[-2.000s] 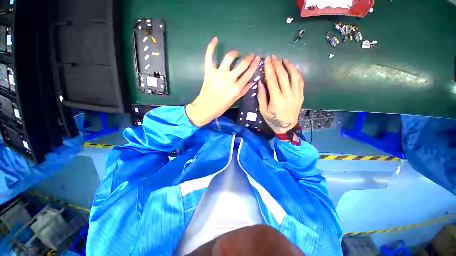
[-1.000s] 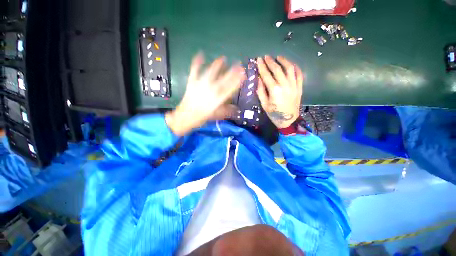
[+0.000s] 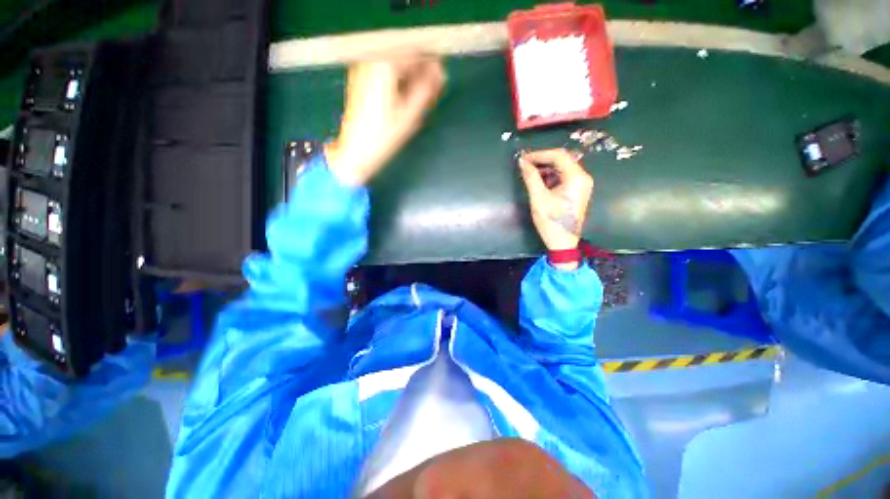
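Note:
My left hand is blurred over the back left of the bench, near the pale rail; whether it holds anything cannot be told. My right hand is low over the bench, thumb and forefinger pinched at a tiny dark component. A pile of small glinting components lies just beyond that hand. A red bin filled with white pieces stands behind the pile. A black phone housing lies at the left, partly hidden by my left forearm.
Black carrier trays stand at the left; filled ones lie farther left. A dark unit lies on the green bench at the right. The pale rail crosses behind. Another person's blue sleeve is at the right edge.
Both hands have left the central housing, no longer clearly visible. My left hand moved up and left; my right hand moved to the small component. The view has shifted, showing more of the bin and rail.

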